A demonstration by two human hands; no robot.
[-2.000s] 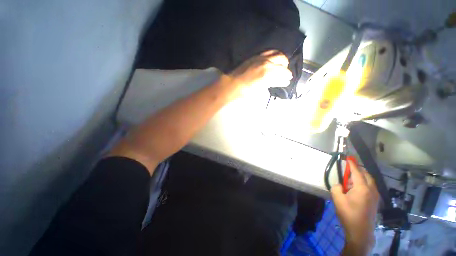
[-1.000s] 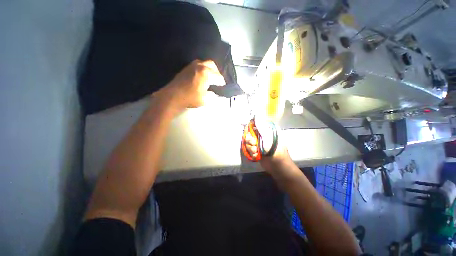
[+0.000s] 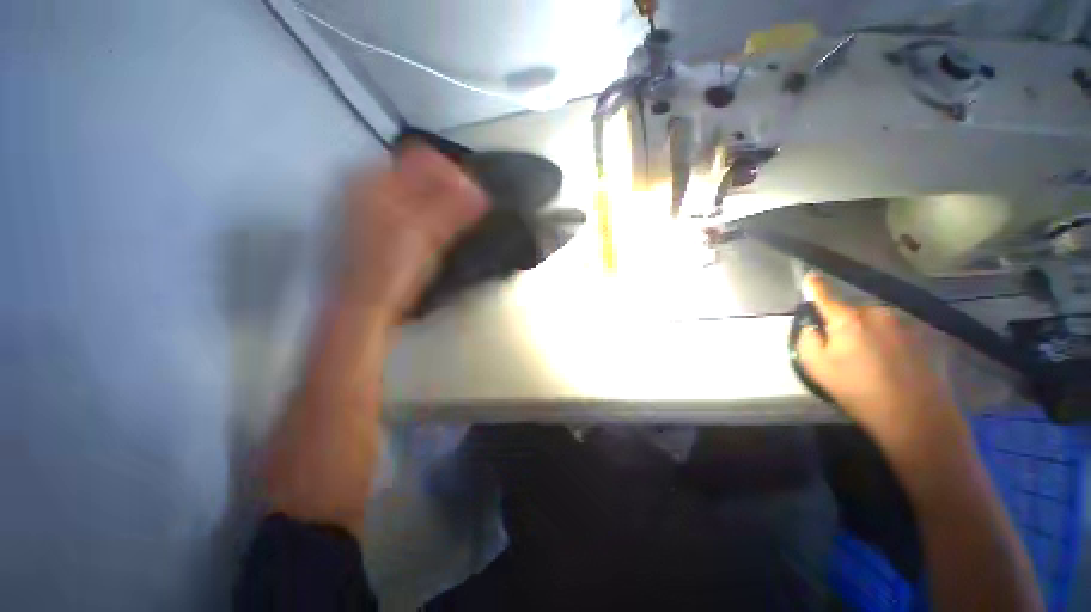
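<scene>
My left hand (image 3: 401, 227) is blurred at the left of the table, on a dark garment piece (image 3: 509, 191) that is bunched beside the wall. Its fingers overlap the cloth, with their tips hard to make out. My right hand (image 3: 855, 347) is at the right of the table, closed on the scissors (image 3: 805, 349). A dark handle loop shows at its fingers; the blades are mostly lost in glare. The sewing machine head (image 3: 837, 132) stands above, its needle area in strong glare between my hands.
A yellow-orange lamp (image 3: 605, 209) glows left of the needle area. A dark flat band (image 3: 897, 292) runs diagonally to the right. A pale wall (image 3: 144, 299) is at the left. A blue crate (image 3: 1029, 478) is below right.
The garment piece has gone from spread flat to a smaller bunched shape by the wall, with my left hand. My right hand has moved right with the scissors, away from the lamp. The view has shifted.
</scene>
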